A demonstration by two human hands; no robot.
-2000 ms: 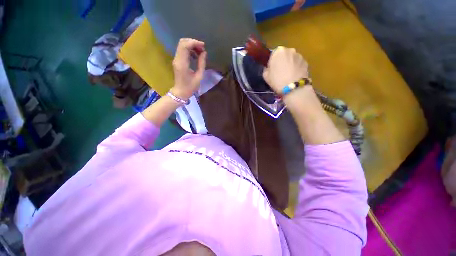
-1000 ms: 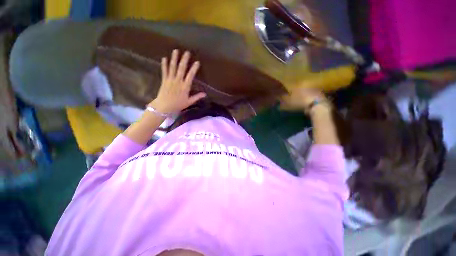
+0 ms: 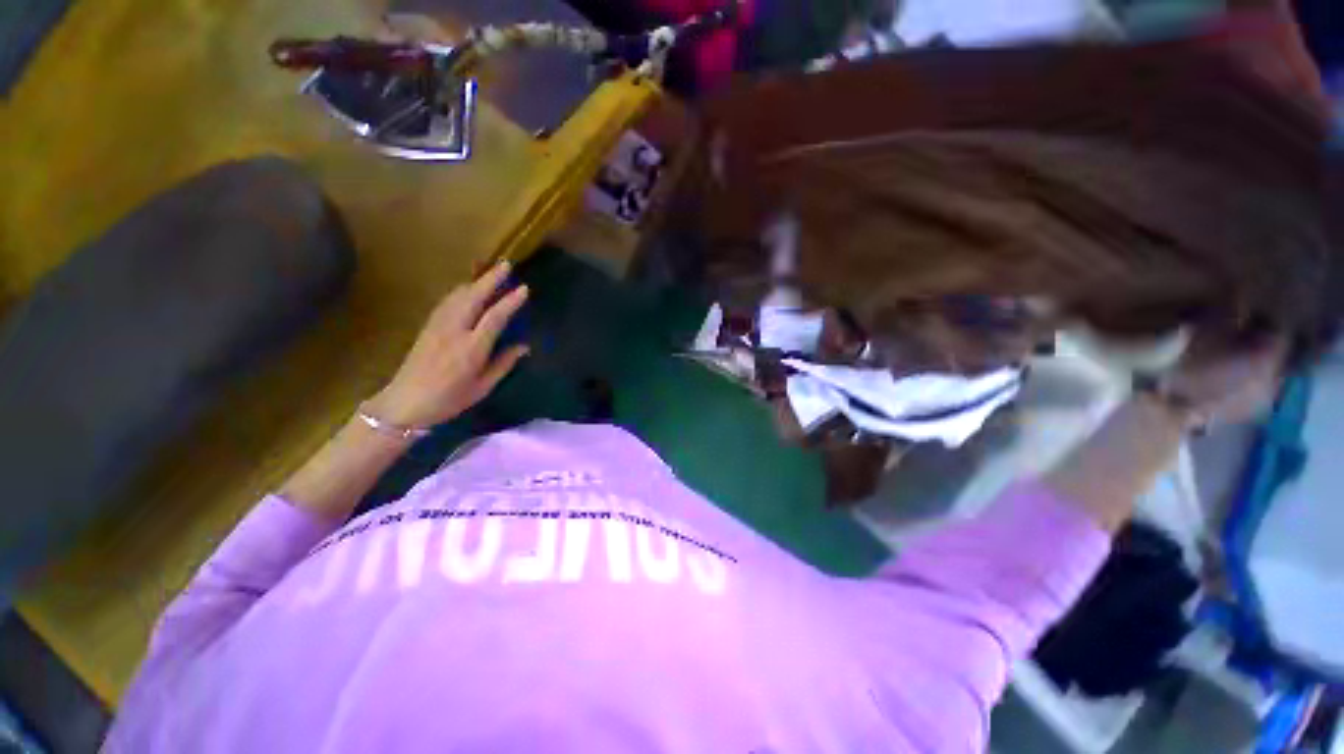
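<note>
A large brown garment (image 3: 943,177), blurred, spans the upper right. My right hand (image 3: 1231,386) is at its lower right edge, blurred and partly hidden by the cloth, and appears to hold it. My left hand (image 3: 464,346) holds nothing; its fingers are apart and touch the yellow table's (image 3: 221,486) edge. The steam iron (image 3: 391,100) rests at the upper left, with its dark red handle to the left and its wrapped hose running right. No hand is on it.
The grey padded pressing board (image 3: 162,309) lies bare at left. White cloth with dark strips (image 3: 899,401) hangs below the brown garment. A black item (image 3: 1120,611) and a blue-edged object (image 3: 1265,486) are at lower right. The green floor (image 3: 693,420) shows between.
The view has swung right. The brown garment is off the pressing board, which is bare. My left hand has moved from the garment to the table edge. My right hand is now at brown cloth far right.
</note>
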